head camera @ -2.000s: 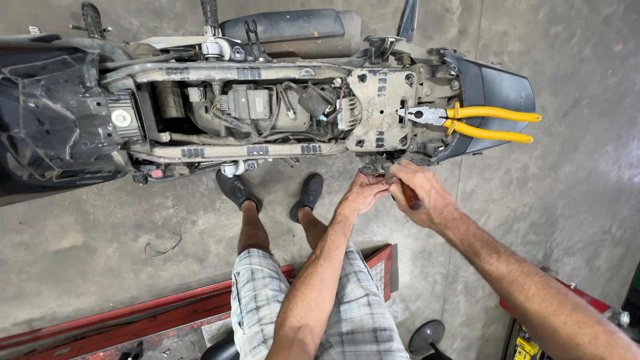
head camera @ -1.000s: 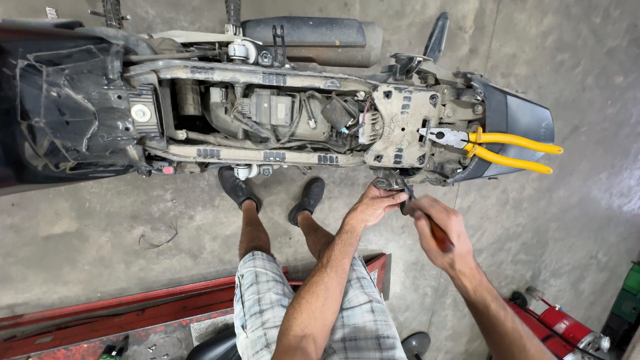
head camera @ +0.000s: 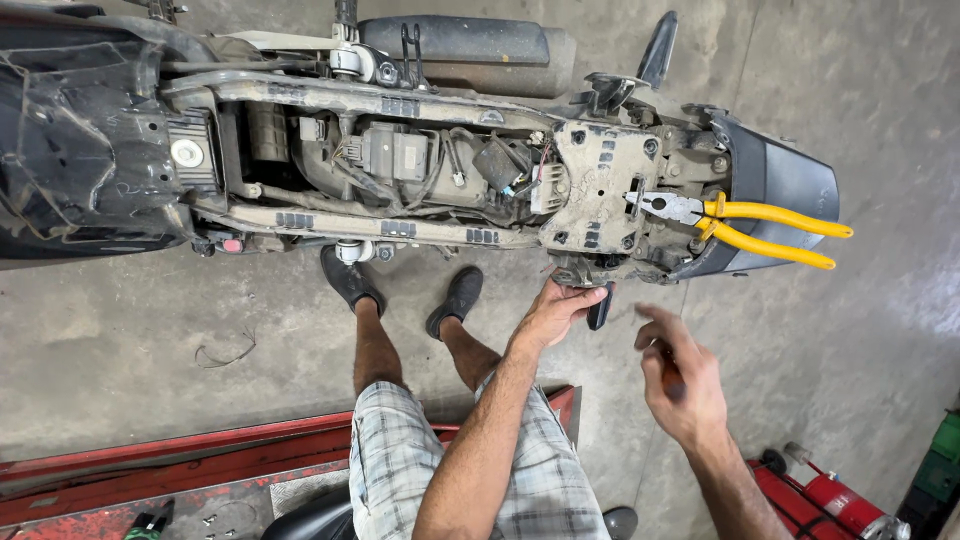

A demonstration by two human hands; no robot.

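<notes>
A motorcycle's bare rear frame [head camera: 450, 101] runs across the view, its seat off and its wiring showing. My left hand [head camera: 559, 307] is at the near side of the tail, its fingers on a small black part [head camera: 598, 311] that sticks out below the frame. To its right, apart from the motorcycle, my right hand [head camera: 682, 375] holds a tool by its orange-brown handle [head camera: 671, 375]; the rest of the tool cannot be made out. Pliers with yellow handles [head camera: 772, 217] lie on the dusty rear bracket plate [head camera: 600, 187] and the dark tail cover [head camera: 795, 172].
A muffler [head camera: 465, 52] lies along the motorcycle's far side. Behind my legs is a red metal stand [head camera: 180, 442] with small screws on it and a black seat [head camera: 315, 517] beside it. Red cylinders [head camera: 840, 502] and a green case [head camera: 937, 465] are at the lower right.
My right hand has moved away from the near side of the tail, down and to the right, with the tool still in it. My left hand stays at the tail.
</notes>
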